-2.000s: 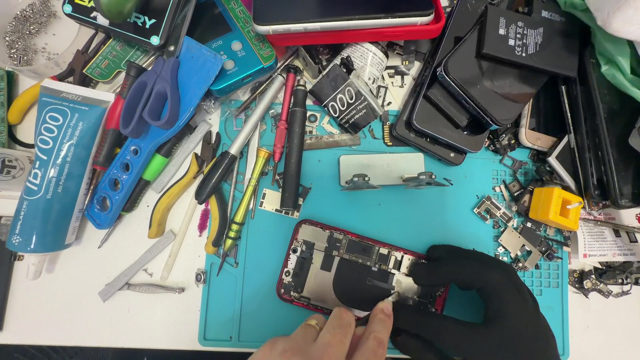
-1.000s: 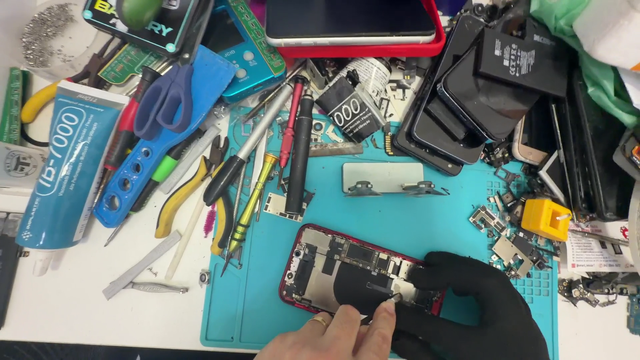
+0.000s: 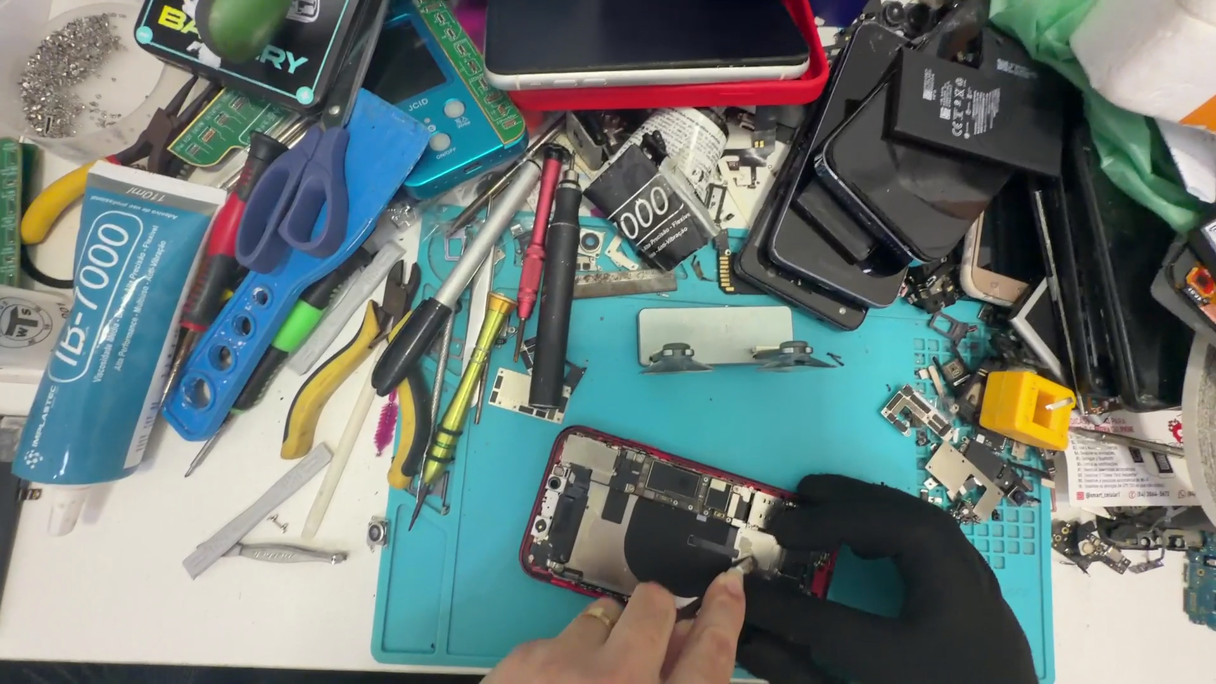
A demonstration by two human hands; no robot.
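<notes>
An opened smartphone in a red frame [image 3: 579, 589] lies at a slant on the teal work mat [image 3: 494, 608], its logic board and black inner pad showing. My right hand [image 3: 893, 570], in a black glove, grips the phone's right end, fingers at the upper edge and thumb side low. My left hand [image 3: 655, 627], bare with a ring, reaches in from below. Its index fingertip touches the phone's inside near a small metal part; whether it pinches anything is hidden. Beyond the phone, a pale metal plate [image 3: 712, 332] lies with two dark suction-cup-like pieces at its lower edge.
Screwdrivers [image 3: 470, 380], yellow-handled pliers [image 3: 332, 380], blue scissors [image 3: 299, 195] and a glue tube [image 3: 119, 323] crowd the left. Stacked phones [image 3: 836, 228] stand at upper right. Loose phone parts [image 3: 959, 465] and a yellow block [image 3: 1026, 408] lie to the right.
</notes>
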